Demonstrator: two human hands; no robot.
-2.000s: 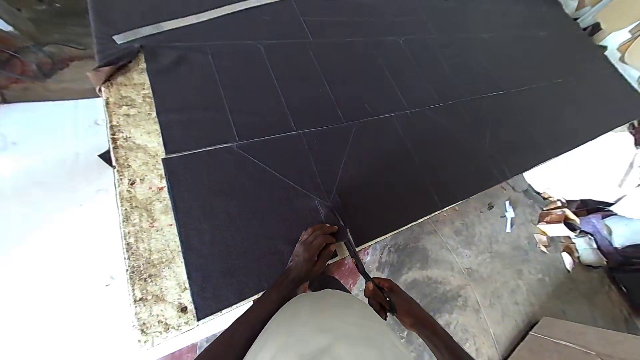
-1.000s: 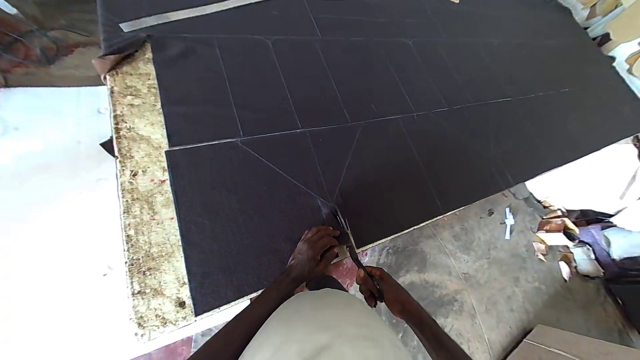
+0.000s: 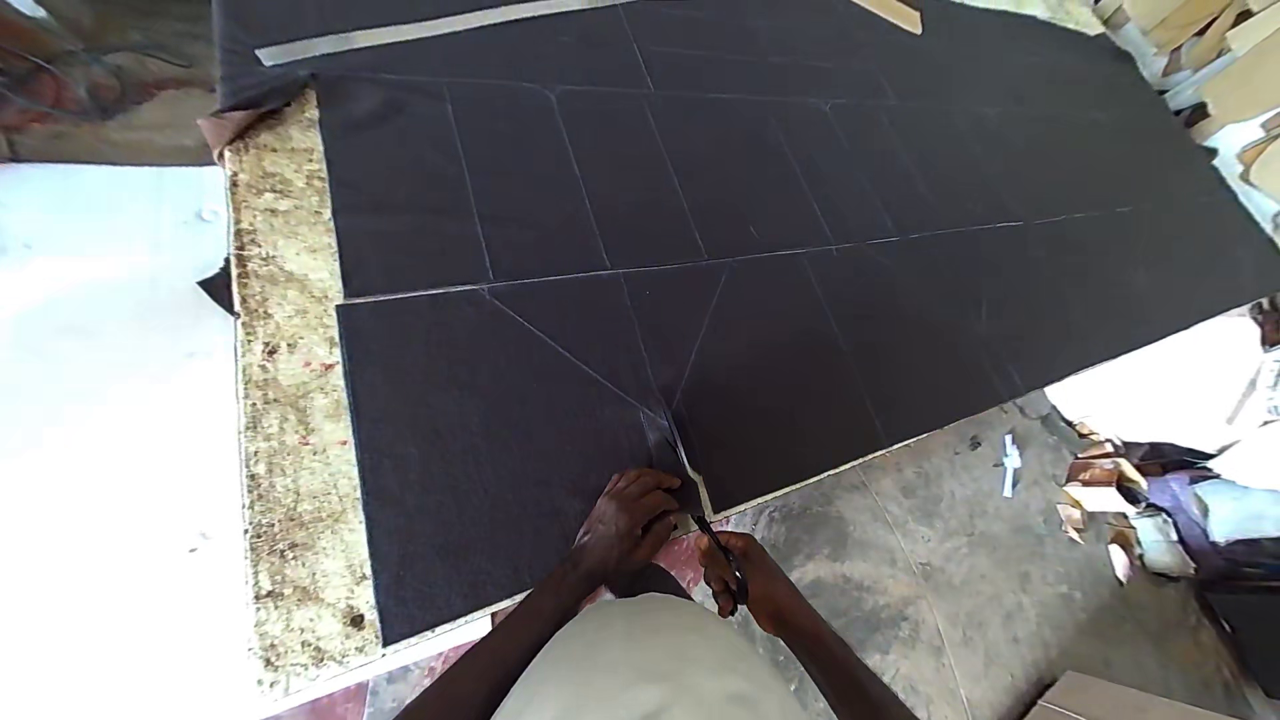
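Dark fabric marked with thin chalk lines lies flat across the table. My right hand grips black-handled scissors at the near edge, their blades pointing up into a slit in the cloth below the meeting point of two slanted lines. Just left of the slit, my left hand rests on the fabric edge with its fingers bent; whether it pinches the cloth I cannot tell. Part of the blades is hidden by the fabric.
A mottled yellowish covering shows along the table's left side. A pale strip and a tan strip lie on the cloth. Scraps sit on the floor at right, and a cardboard piece is at lower right.
The slit gapes wider near the table edge, with the pale cover showing through it. My right hand and the scissors have shifted a little; my left hand stays beside the slit.
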